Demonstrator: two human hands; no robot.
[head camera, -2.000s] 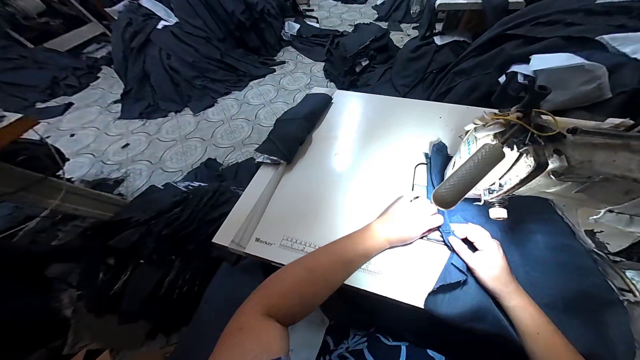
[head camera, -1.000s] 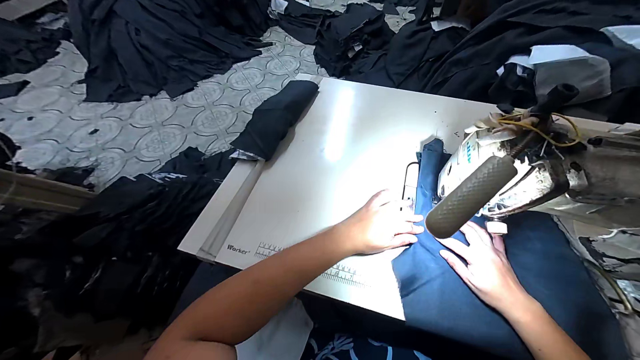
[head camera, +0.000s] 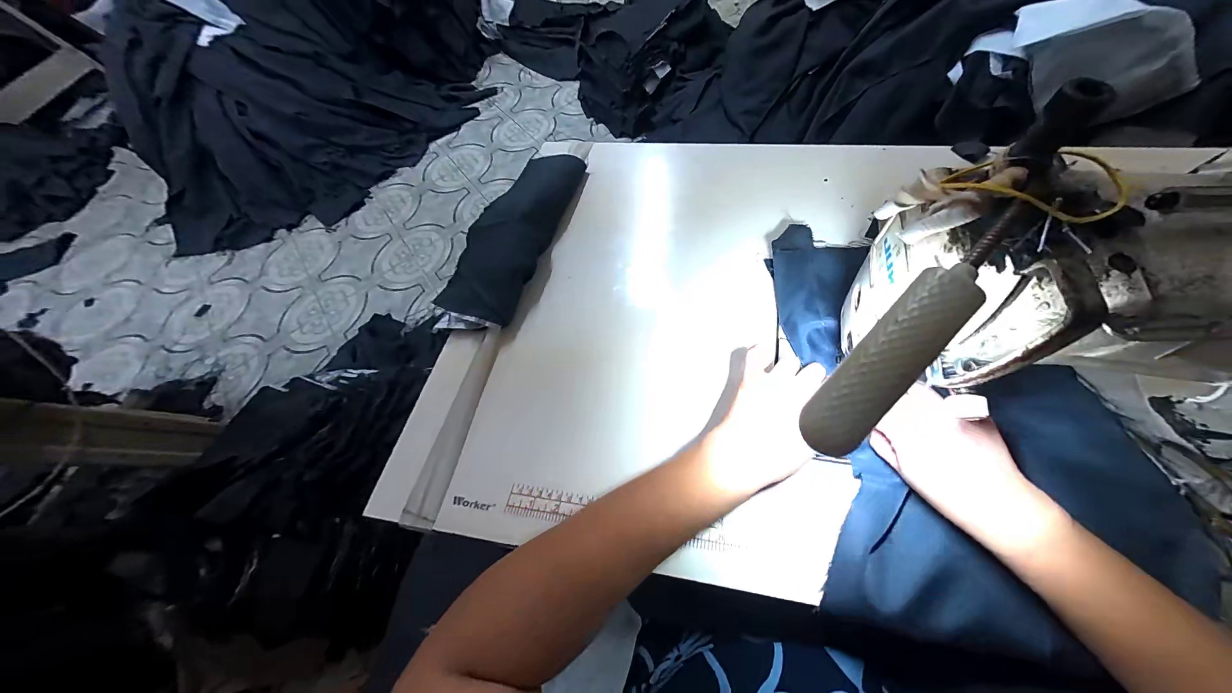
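Dark navy fabric (head camera: 895, 539) lies under the head of a sewing machine (head camera: 1020, 298) and hangs over the table's front edge. My left hand (head camera: 770, 414) rests at the left edge of the fabric, beside the needle area, its fingertips touching the cloth. My right hand (head camera: 948, 438) lies on the fabric just right of it, below the machine head, fingers partly hidden. A lamp with a ribbed grey-brown cover (head camera: 890, 361) hangs in front of the machine and hides part of the stitching place. Whether either hand pinches the cloth is unclear.
The white sewing table (head camera: 616, 385) bears a printed ruler (head camera: 549, 502) near its front edge. A rolled dark cloth (head camera: 515, 241) lies over its left edge. Heaps of dark fabric (head camera: 279, 115) cover much of the patterned floor (head camera: 318, 269) beyond and at the left.
The navy fabric's far end now reaches farther out beyond the machine head. My hands stay close beside the needle area. The view has shifted.
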